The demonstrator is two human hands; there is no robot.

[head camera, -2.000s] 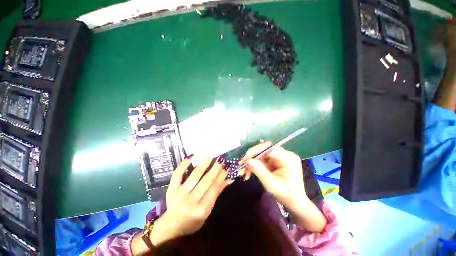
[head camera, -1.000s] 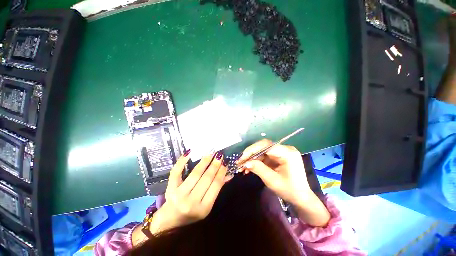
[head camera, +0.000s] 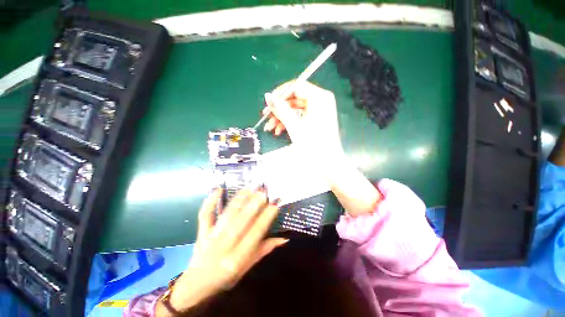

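Note:
An open phone unit (head camera: 235,148) lies on the green bench top, its circuit board end away from me. My left hand (head camera: 238,232) lies spread over its lower part and hides much of the battery. My right hand (head camera: 303,114) holds the tweezers (head camera: 317,64), with their tip at the phone's top right corner. Whether the tip carries a part is too small to tell. White release paper (head camera: 291,174) lies right of the phone, partly under my right wrist. The dotted sheet (head camera: 305,218) lies at the near table edge, uncovered by my hands.
A heap of small black parts (head camera: 372,80) lies beyond, to the right. A left foam tray (head camera: 139,80) holds several phone units. A right foam tray (head camera: 461,186) holds phones at its far end and small white strips (head camera: 507,106). A blue sleeve shows at the right edge.
My right hand has moved with the tweezers from the dotted sheet up to the phone's top end. My left hand has shifted onto the phone's lower part. The view has shifted.

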